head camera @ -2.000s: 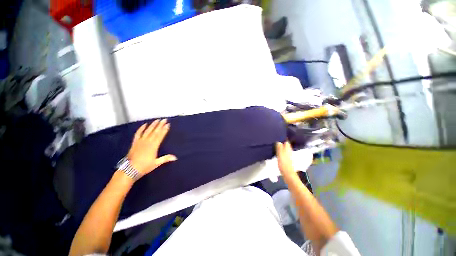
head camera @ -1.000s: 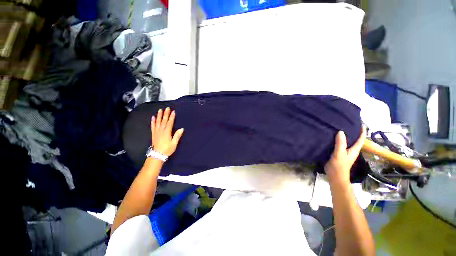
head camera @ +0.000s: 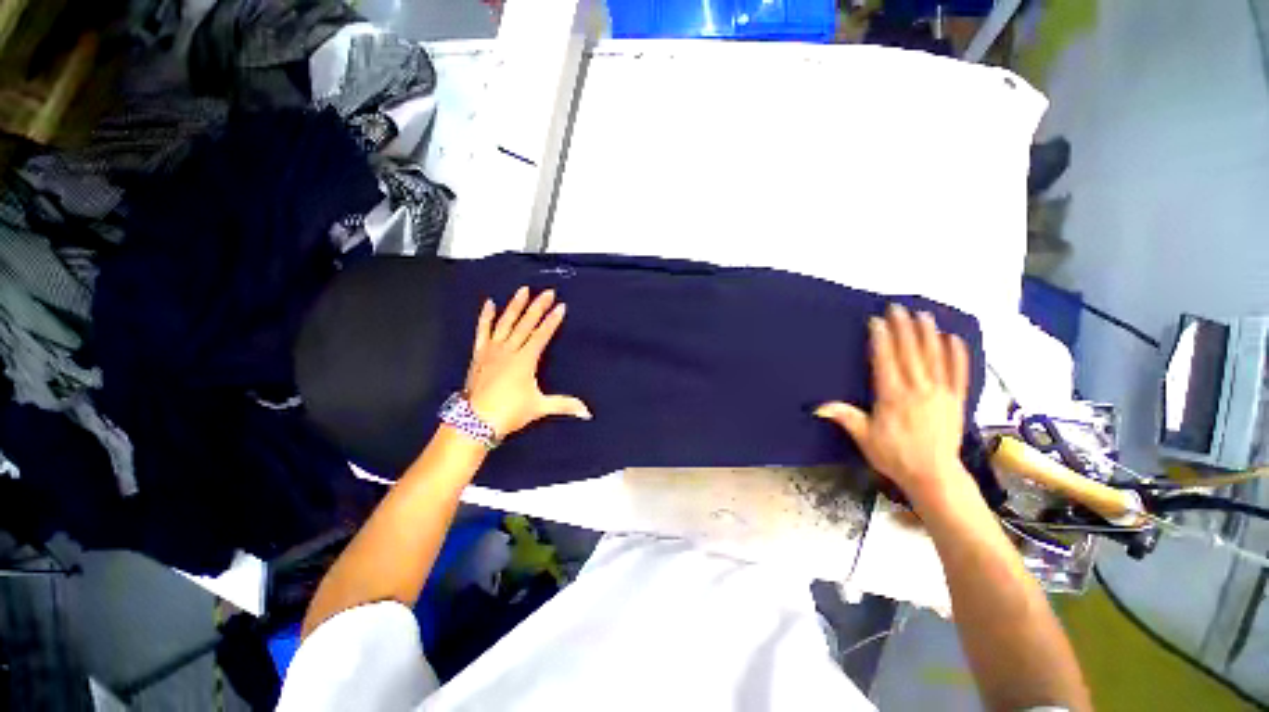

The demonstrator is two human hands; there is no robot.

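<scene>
A dark navy garment (head camera: 696,362) lies flat over the long padded pressing board. The board's bare black-grey rounded end (head camera: 373,355) shows at the left. My left hand (head camera: 512,369), with a metal watch on its wrist, lies flat on the garment's left part, fingers spread. My right hand (head camera: 912,403) lies flat on the garment near its right end, fingers and thumb apart. The steam iron's yellow-tan handle (head camera: 1065,480) shows just right of the board, with no hand on it; its soleplate cannot be made out.
The white-covered table (head camera: 793,153) lies beyond the board, with a pale rail (head camera: 557,132) across its left side. Loose navy cloth (head camera: 209,320) and grey patterned cloth are heaped at left. Hoses and cables run right from the iron. A blue bin (head camera: 717,17) shows at the top.
The garment has shifted right at its left edge, baring more of the board end, and looks smoother. My right hand has gone from grasping the garment's right end to lying flat on it.
</scene>
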